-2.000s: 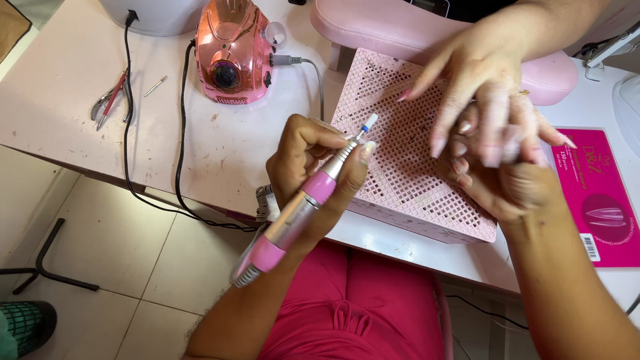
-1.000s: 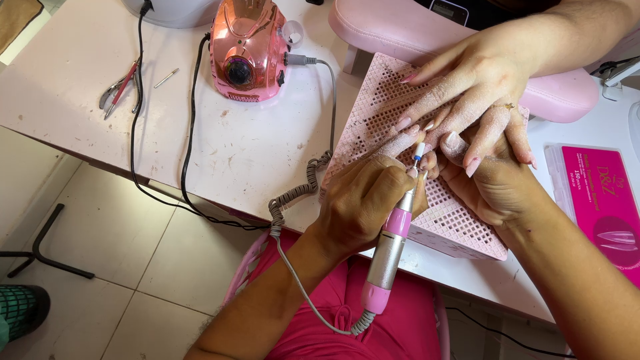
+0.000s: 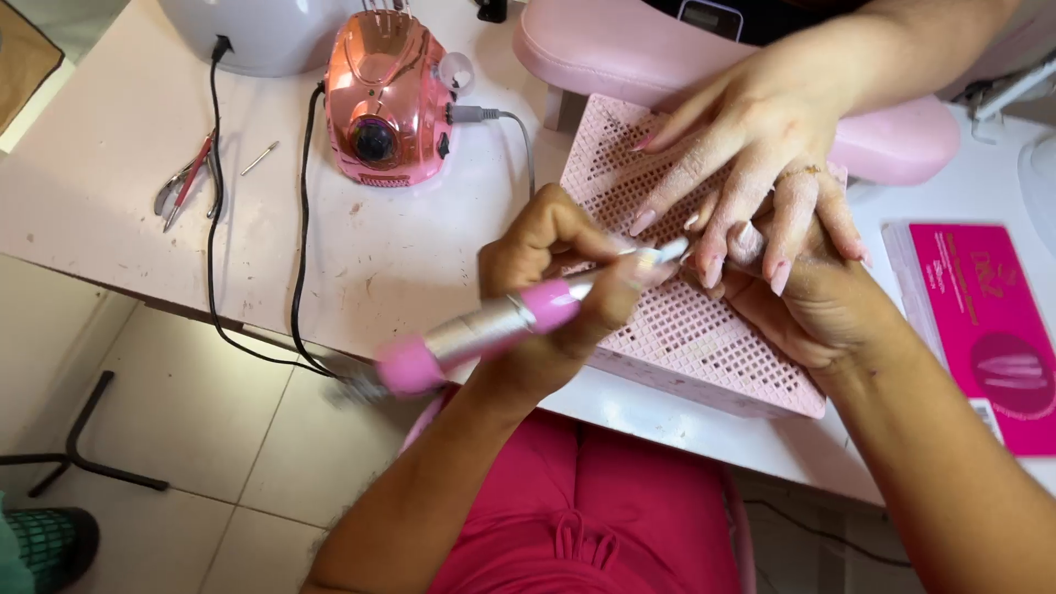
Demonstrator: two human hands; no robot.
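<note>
My left hand (image 3: 553, 280) grips a pink and silver nail drill handpiece (image 3: 487, 326). Its pale bit (image 3: 672, 250) is at the fingertips of another person's hand (image 3: 755, 140), too close to tell whether it touches a nail. That hand lies palm down with dusty fingers, pink nails and a ring. My right hand (image 3: 813, 305) holds its fingers from below, my thumb between two of them. Under the hands is a pink perforated dust collector (image 3: 701, 346). The metallic pink drill control unit (image 3: 386, 103) stands at the upper left, a grey cable plugged into its side.
Red-handled nippers (image 3: 191, 180) and a small metal bit (image 3: 259, 158) lie on the white table (image 3: 124, 99). Black cables (image 3: 302, 247) hang over its edge. A pink armrest (image 3: 610, 49) borders the dust collector, and a pink nail-tip box (image 3: 990, 330) lies at the right.
My left hand and the handpiece were apart from the other person's fingers two seconds ago and are now at them. Since one second ago, the handpiece's rear end has swung left.
</note>
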